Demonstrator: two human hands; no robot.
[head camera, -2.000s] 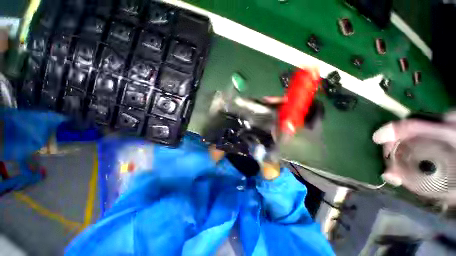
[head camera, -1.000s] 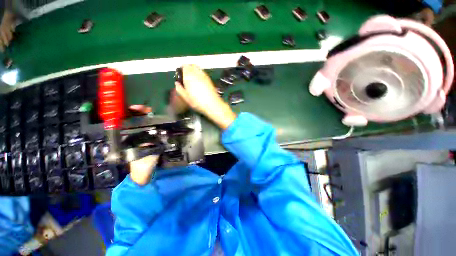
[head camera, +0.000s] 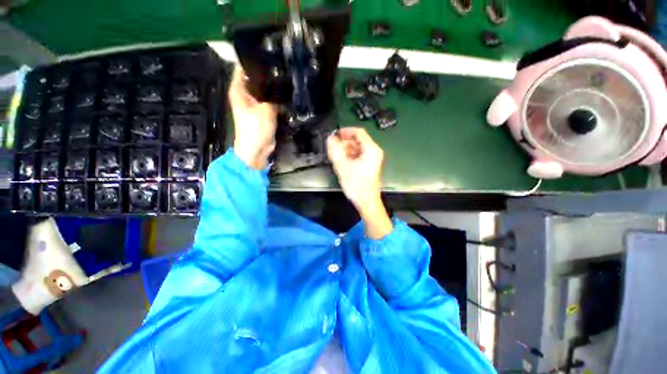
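Observation:
The black toggle fixture (head camera: 296, 73) stands upright in front of me, with silver linkage down its middle. Its low base (head camera: 300, 150) lies on the green bench. My left hand (head camera: 252, 120) is at the fixture's left side, with its fingertips against or partly behind the black frame. My right hand (head camera: 356, 157) is just right of the base, with its fingers curled and fingertips close to the nest area. Whether either hand holds a part is too blurred or hidden to tell. The red handle is not visible.
A black parts tray (head camera: 110, 131) with a grid of units lies left of the fixture. A pile of loose dark units (head camera: 387, 84) lies to the right. A pink fan (head camera: 585, 109) stands at the far right. A white strip (head camera: 453, 64) borders the green surface behind, where more units lie.
The view has shifted and the fixture now appears upright, without its red handle showing. My right hand has moved from behind the fixture to beside its base. My left hand is now at the frame's left side.

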